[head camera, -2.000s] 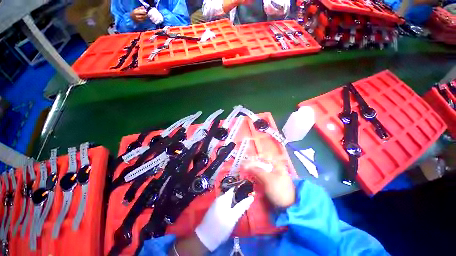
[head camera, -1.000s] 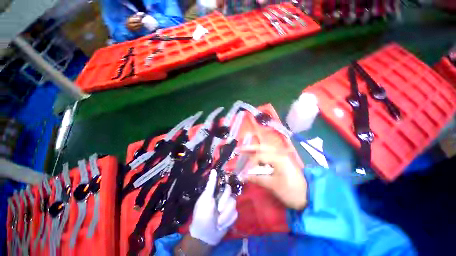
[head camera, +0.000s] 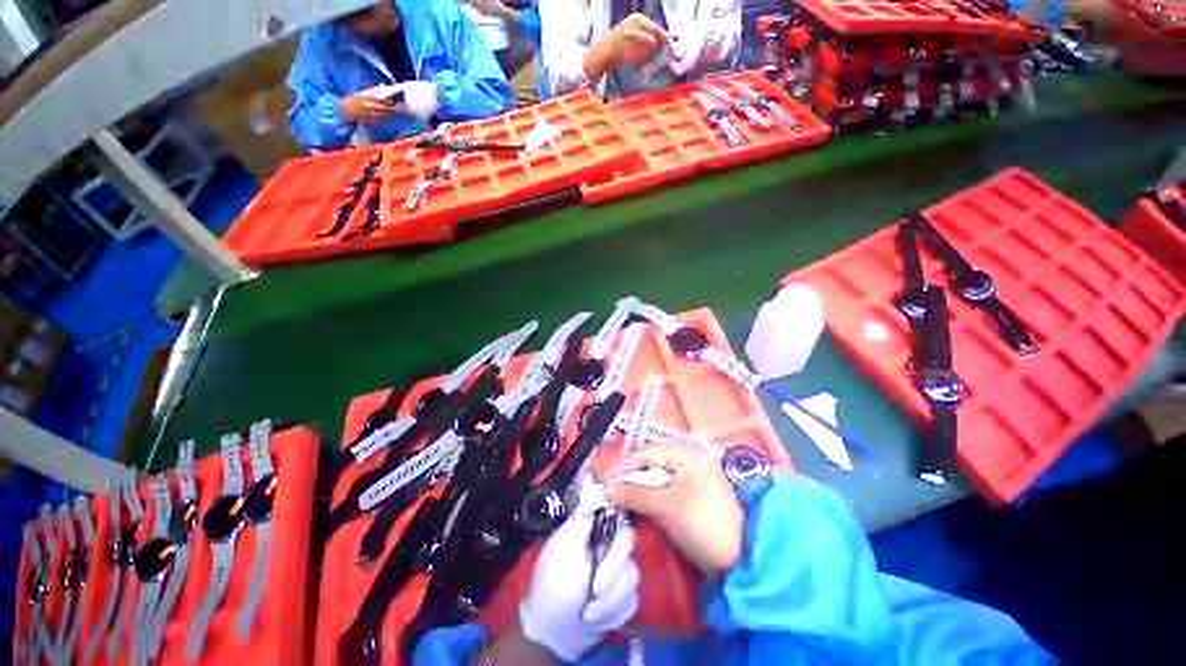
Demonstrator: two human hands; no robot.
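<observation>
My left hand (head camera: 581, 588), in a white glove, holds a dark wristwatch (head camera: 605, 527) upright at the front of the centre tray. My right hand (head camera: 685, 505), bare, pinches a small white cloth (head camera: 643, 478) and touches the top of the watch. Much of the watch is hidden by the fingers. A pile of black and grey strapped watches (head camera: 481, 462) lies on the red centre tray (head camera: 336, 546), left of my hands. A watch head (head camera: 745, 463) shows just right of my right hand.
Left tray (head camera: 297, 572) holds grey-strap watches in rows. Right tray (head camera: 1080, 325) holds several black watches. A white bottle (head camera: 786, 332), blue stick (head camera: 780, 392) and white scraps (head camera: 819, 429) lie between trays. Across the green bench (head camera: 520, 267) are more trays (head camera: 507, 169) and people in smocks (head camera: 455, 59).
My left hand has turned the watch more upright, and my right hand has come down onto it with the cloth. The view has shifted, showing more of the people opposite.
</observation>
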